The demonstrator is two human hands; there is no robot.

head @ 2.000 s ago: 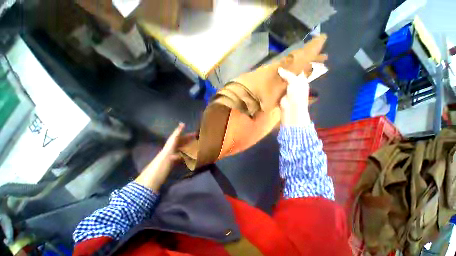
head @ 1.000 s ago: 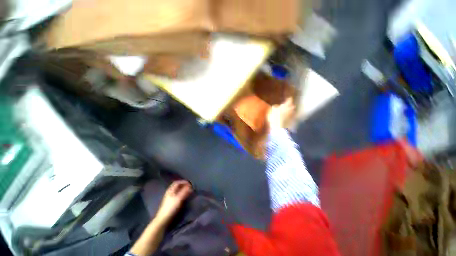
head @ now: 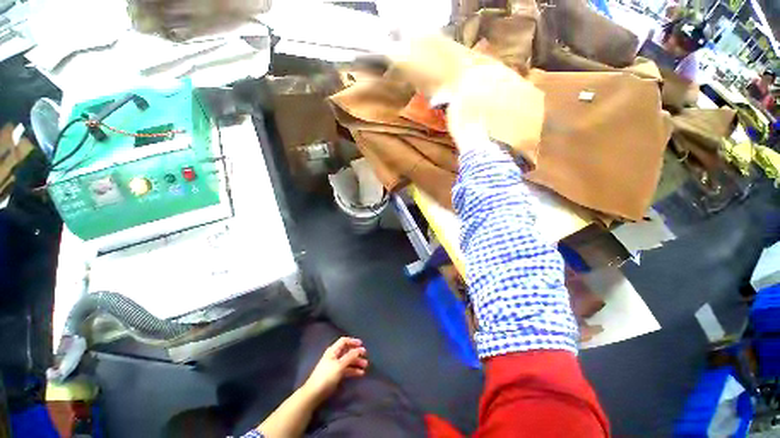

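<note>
Brown leather bag pieces (head: 599, 128) lie in a layered stack on the yellow-edged table (head: 440, 231), with a small pale spot on the broad piece at the right. An orange panel (head: 425, 112) shows on a piece at the left of the stack. My right hand (head: 470, 98) is stretched out over the stack, washed out by glare and blur; its fingers cannot be made out against the leather. My left hand (head: 340, 366) is low in front of my lap, fingers loosely curled and apart, empty.
A green control box (head: 137, 171) with a dark tool and lead stands on the white bench (head: 257, 231) at left. A ribbed grey hose (head: 128, 312) lies at its front corner. A bin (head: 359, 201) stands between bench and table. People are far back right.
The view has swung up and left. The brown piece once between both hands has left my left hand. My right hand has moved from low beside the table to over the stack.
</note>
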